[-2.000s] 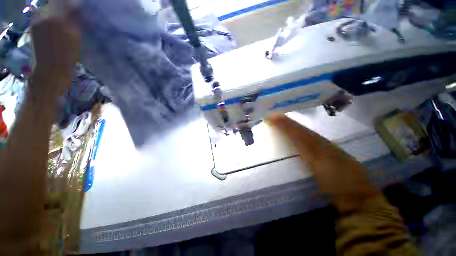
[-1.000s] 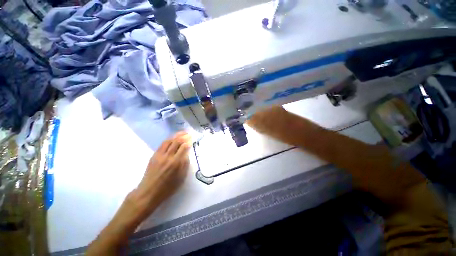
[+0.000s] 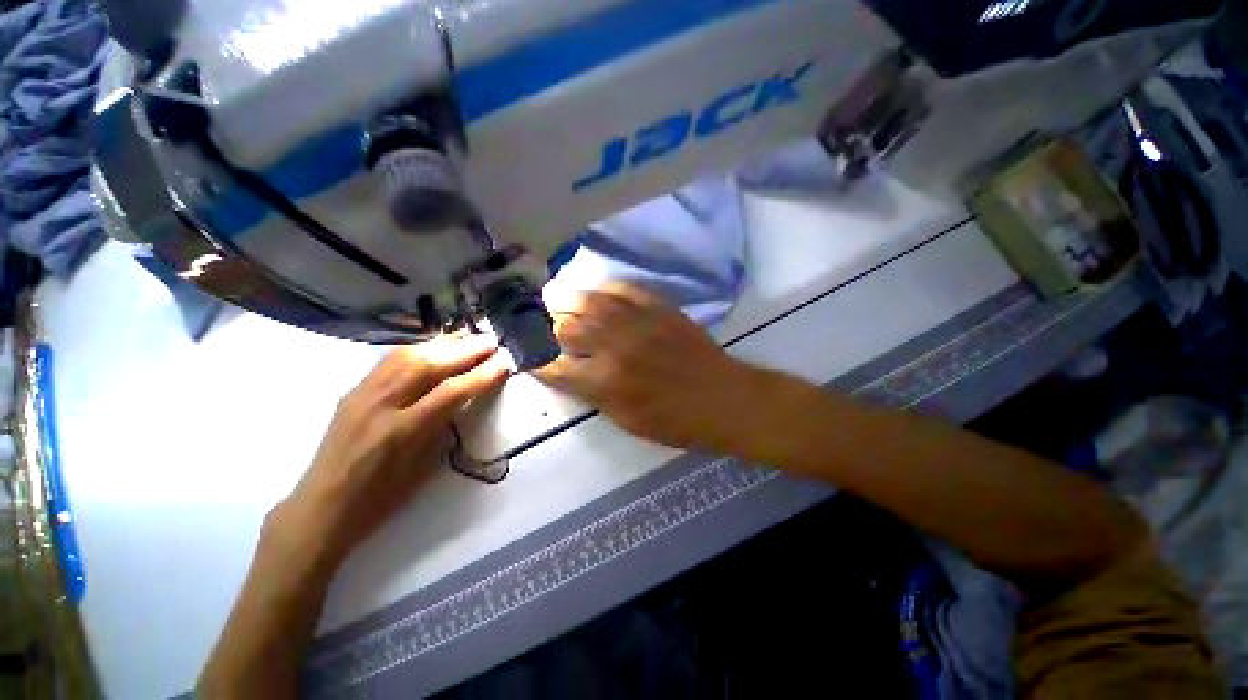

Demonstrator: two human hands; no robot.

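The white sewing machine head (image 3: 548, 123) with blue "JACK" lettering fills the upper middle. My left hand (image 3: 390, 424) lies on the white bed, its fingertips at the presser foot area (image 3: 479, 308). My right hand (image 3: 637, 362) is just right of the dark cylindrical fitting (image 3: 524, 326), fingers curled inward close to the needle. Light blue-grey cloth (image 3: 678, 246) lies under the machine arm, behind my right hand. Whether either hand's fingertips pinch cloth is hidden by the fitting, the fingers and glare.
A yellowish open box (image 3: 1054, 219) with small pale items stands at the right. Dark looped handles (image 3: 1170, 219) lie beyond it. A ruler strip (image 3: 602, 547) runs along the table's front edge. More blue-grey cloth (image 3: 48, 137) is heaped at the upper left.
The view has moved closer to the machine. My left hand has come in from the left to the needle area. My right hand is now in plain view, and cloth shows under the arm.
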